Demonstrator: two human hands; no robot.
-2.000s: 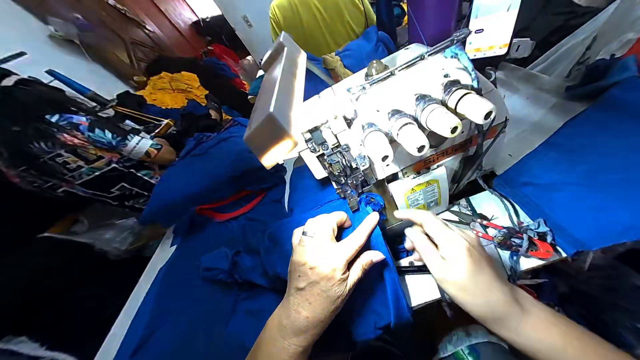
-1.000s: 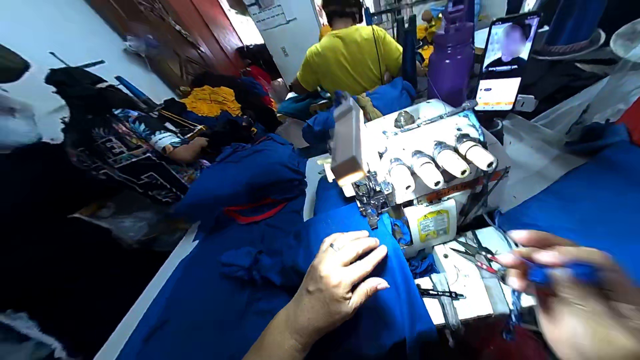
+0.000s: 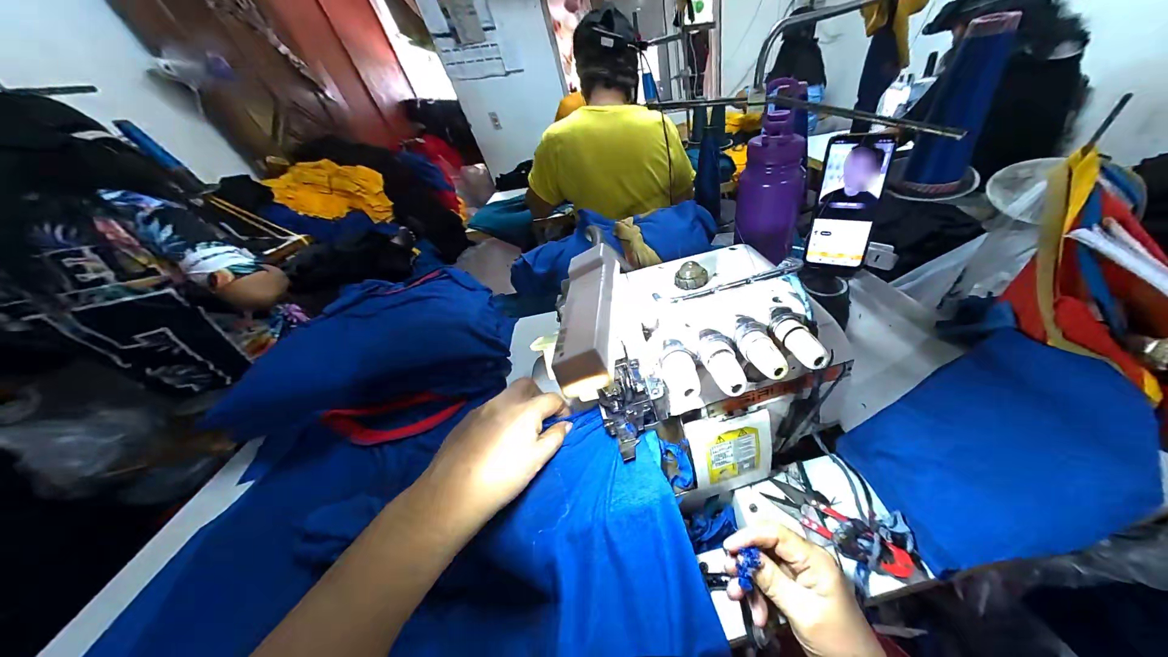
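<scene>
My left hand (image 3: 506, 443) pinches the edge of a blue fabric piece (image 3: 584, 529) just left of the needle and presser-foot area (image 3: 628, 401) of a white overlock sewing machine (image 3: 721, 310). The fabric runs from the presser foot down over the front. Lower right, my right hand (image 3: 794, 584) holds a small blue fabric scrap (image 3: 748, 566) between thumb and fingers, and a dark slender thing, partly hidden, shows below it. A lit lamp (image 3: 586, 319) hangs over the needle area.
Red-handled scissors (image 3: 899, 561) and thread scraps lie right of my right hand. Blue fabric (image 3: 1013, 456) covers the right side; more blue fabric (image 3: 392, 338) is heaped left. Behind the machine stand a purple bottle (image 3: 771, 187) and a phone (image 3: 849, 201). A person in yellow (image 3: 611, 160) sits beyond.
My left hand has moved from the fabric in front of the machine up to beside the presser foot. My right hand, blurred farther right a second ago, is now lower and nearer the machine. The view has shifted.
</scene>
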